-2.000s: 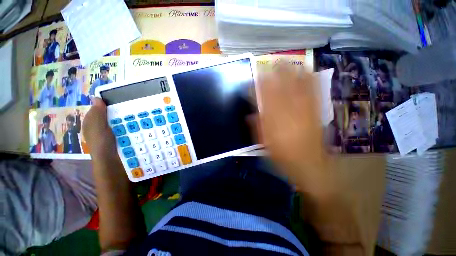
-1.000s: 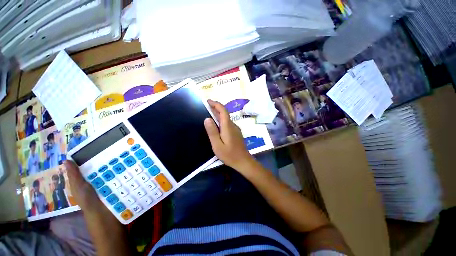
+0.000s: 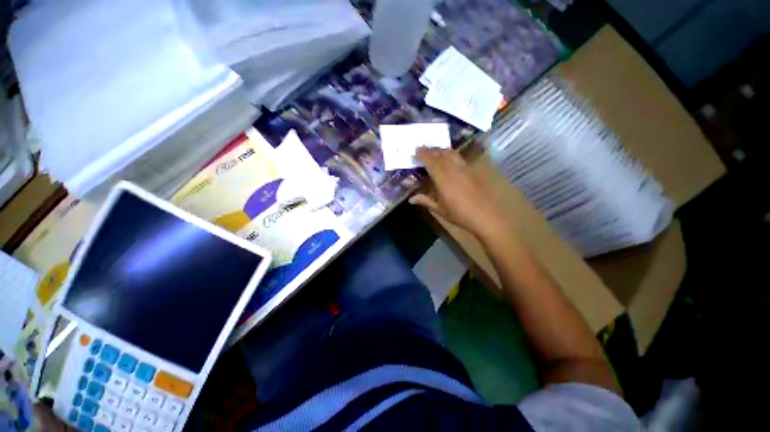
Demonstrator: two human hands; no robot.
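The white calculator with writing tablet [image 3: 160, 283] is tilted at the lower left, its black screen up and its blue, white and orange keys partly cut off by the frame. My left hand [image 3: 51, 419] is at the bottom left corner, small and mostly hidden at the calculator's lower edge; its fingers hold that edge. My right hand [image 3: 452, 186] is at the table's front edge, its fingertips on the lower edge of a small white paper slip [image 3: 411, 144]. Whether it pinches the slip is hard to tell.
Milky-white sleeves [image 3: 118, 76] are stacked at the upper left. Paper slips [image 3: 464, 89] and a translucent bottle [image 3: 397, 34] lie at the back. A crumpled white cloth [image 3: 302, 173] lies on the poster. An open carton [image 3: 646, 110] holds white packed units [image 3: 574, 177] at right.
The view has swung to the right. My right hand has left the calculator and reached right to a paper slip, now apart from the other slips. The calculator is turned more upright, at the lower left.
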